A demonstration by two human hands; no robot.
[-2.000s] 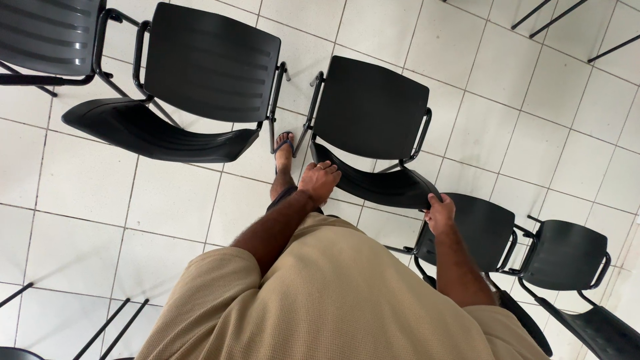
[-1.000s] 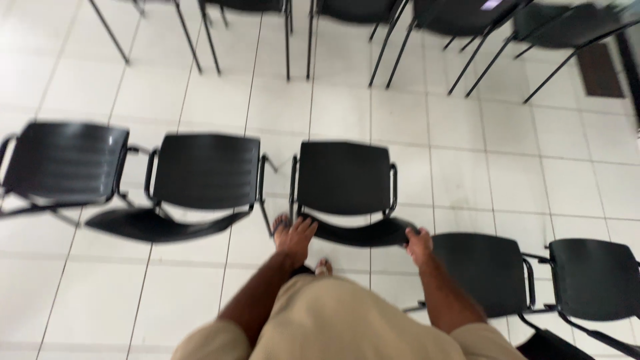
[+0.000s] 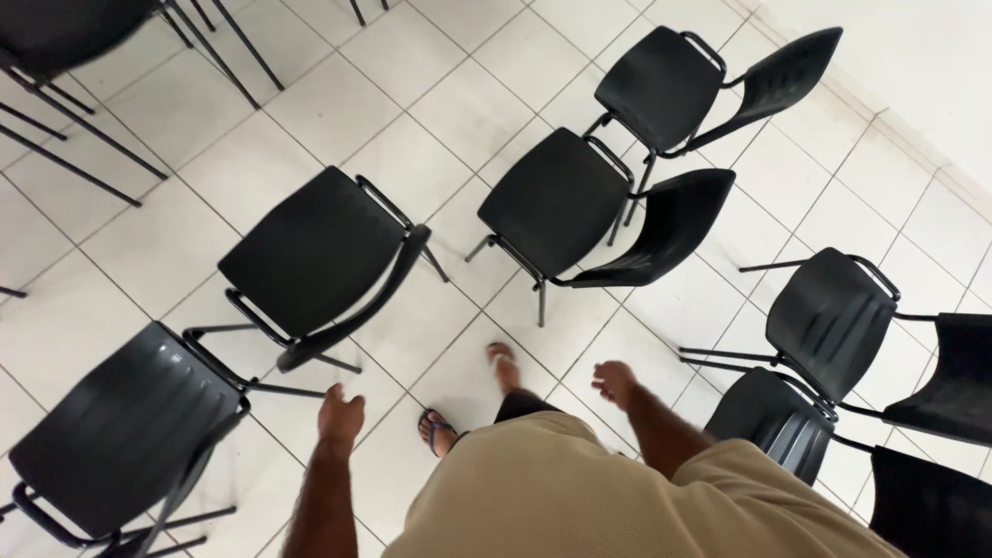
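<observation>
My left hand (image 3: 341,415) hangs in the air with its fingers apart and holds nothing. It is nearest to the legs of a black plastic chair (image 3: 128,426) at the lower left. Just above it stands another black chair (image 3: 318,248), its curved backrest towards me. My right hand (image 3: 614,381) is also off any chair, fingers loosely bent, nothing in it. Beyond it, a black chair (image 3: 558,201) stands beside a further one (image 3: 663,85), their backrests towards the right.
Two more black chairs (image 3: 833,325) (image 3: 771,426) stand close together on the right. Part of a chair (image 3: 70,31) and several metal legs show at the upper left. The floor has white tiles (image 3: 333,108). A pale wall (image 3: 922,70) borders it at the upper right.
Both hands were on a chair's backrest in the earlier frames; now they have let go and are apart from it. The view has turned strongly.
</observation>
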